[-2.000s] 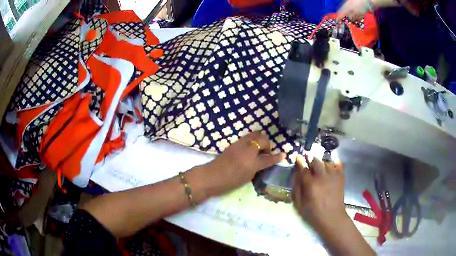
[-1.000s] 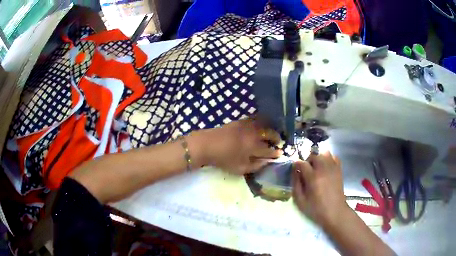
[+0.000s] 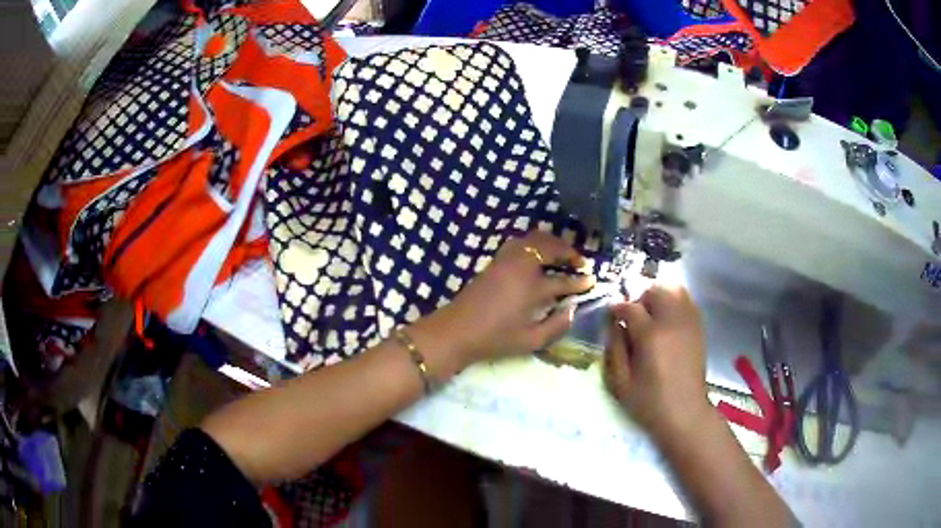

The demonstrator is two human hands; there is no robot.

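Observation:
A printed panel [image 3: 444,170], navy with a cream clover lattice, lies left of the sewing machine [image 3: 795,217]. Its near right corner runs under my left hand toward the needle area. My left hand [image 3: 526,294], with a ring and bracelet, has its fingers closed on the panel's edge just left of the presser foot [image 3: 626,263]. My right hand [image 3: 655,345] is at the front right of the foot, fingers curled with fingertips pinched together; whether cloth is between them is hidden by glare and the fingers.
A heap of orange, white and navy pieces [image 3: 170,242] lies at the left. Red strips [image 3: 761,413], snips [image 3: 779,376] and dark-handled scissors [image 3: 828,413] lie at the right. Blue cloth [image 3: 454,19] and an orange-edged piece [image 3: 815,36] are behind the machine.
The panel's far part has drawn back from behind the machine and folded toward the left front. The hands stay by the needle. The orange-edged piece behind the machine shows differently.

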